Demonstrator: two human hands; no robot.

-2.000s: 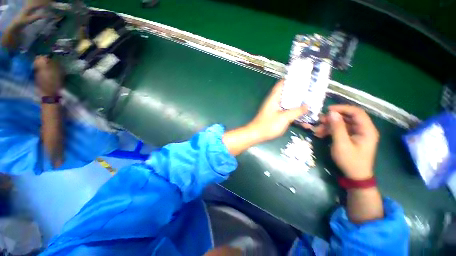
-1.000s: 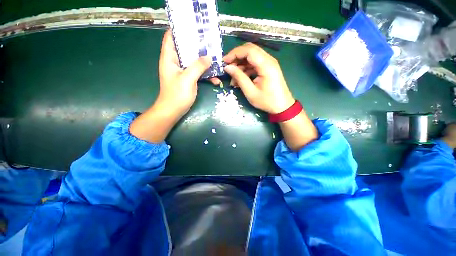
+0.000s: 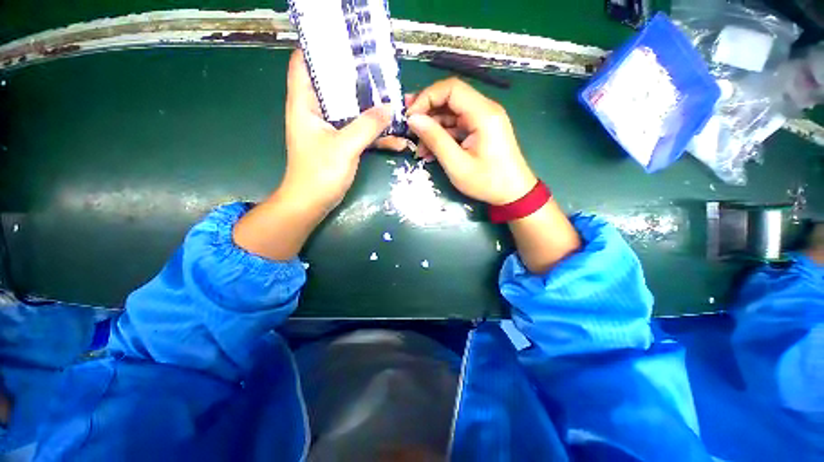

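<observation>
A phone mid-frame assembly [image 3: 348,59] is held above the bench, its top cut off by the picture's upper edge. Its pale, dark-striped face is up. My left hand [image 3: 330,149] grips its lower left side, thumb on the lower end. My right hand [image 3: 470,144] is at its lower right corner, thumb and index fingertips pinched together there; whether a small piece is between them cannot be told. A heap of tiny white pieces [image 3: 416,194] lies on the bench below the phone, with a few loose ones nearer me.
A blue bin [image 3: 704,101] of white pieces stands at right, beside crumpled clear bags [image 3: 730,162]. A thin dark stick [image 3: 470,69] lies by the pale rail [image 3: 506,51]. A silvery block [image 3: 748,232] is at right, near another person's blue sleeve [image 3: 781,311].
Since two seconds ago the view has swung round and the blue bin shows fully. Over the last second the phone has shifted slightly up and left; both hands stay at its lower end.
</observation>
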